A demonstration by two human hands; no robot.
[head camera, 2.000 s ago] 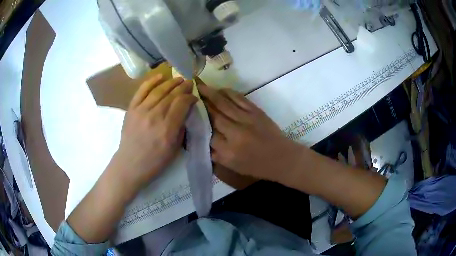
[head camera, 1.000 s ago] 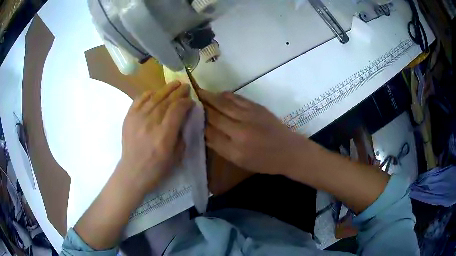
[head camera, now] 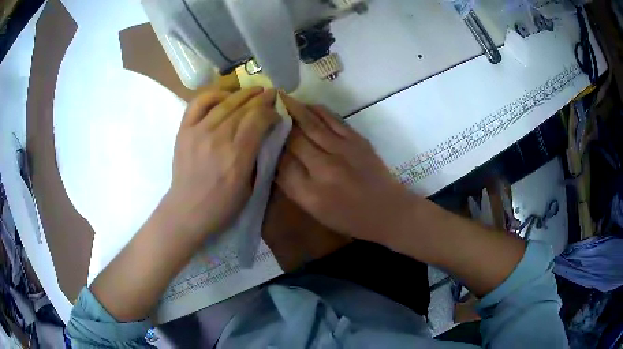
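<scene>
A brown fabric panel (head camera: 147, 51) runs from the upper left under the machine head (head camera: 225, 34); its near end shows below my right hand at the table's front edge. A pale grey strip (head camera: 257, 204) lies between my hands and hangs toward me. My left hand (head camera: 222, 140) presses on the panel and strip, fingertips close to the needle area. My right hand (head camera: 328, 163) holds the fabric edge at the strip's right side. The needle and presser foot are hidden behind the head and fingertips.
A second curved brown piece (head camera: 51, 157) lies flat at the left, with a thin pointed tool (head camera: 26, 177) beside it. A metal bar fitting (head camera: 483, 37) is on the bed at upper right. Black-handled scissors (head camera: 583, 54) lie at the far right edge. Metal scissors (head camera: 540, 217) lie lower right.
The brown panel's far end has moved away from me, further past the machine. The grey strip's hanging end has shortened and swung left. Both hands stay on the fabric.
</scene>
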